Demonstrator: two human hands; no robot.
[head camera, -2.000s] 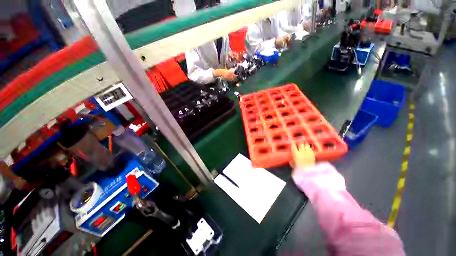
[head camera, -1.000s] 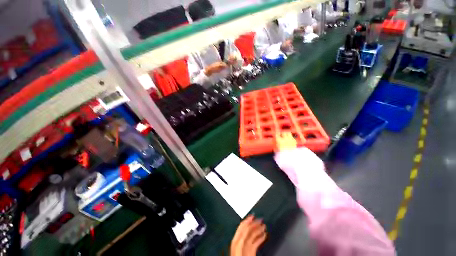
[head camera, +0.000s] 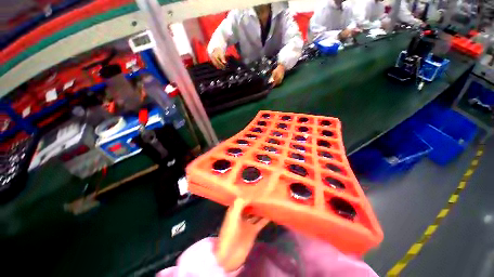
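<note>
The orange-red compartment tray (head camera: 281, 207) is raised, tilted and close in front of me, over the bench's front edge. Its square pockets hold round black parts (head camera: 300, 190) with shiny rims. My left hand (head camera: 235, 235) is at the tray's near left edge, with a finger or thumb against it. A pink sleeve (head camera: 330, 259) shows below the tray's near right side. My right hand is not clearly seen; the tray and sleeves hide that area.
The clamp fixture (head camera: 165, 149) with its red grip and the blue-and-white instrument (head camera: 122, 143) are left. A metal post (head camera: 187, 86) stands behind them. Across the green bench (head camera: 319, 86), a person's hands touch a black parts tray (head camera: 233, 94). Blue bins (head camera: 398, 149) are right.
The tray has come off the bench and nearer to me, now tilted and larger in view. My left hand has moved to its near edge. The view has shifted, and a person opposite shows more fully.
</note>
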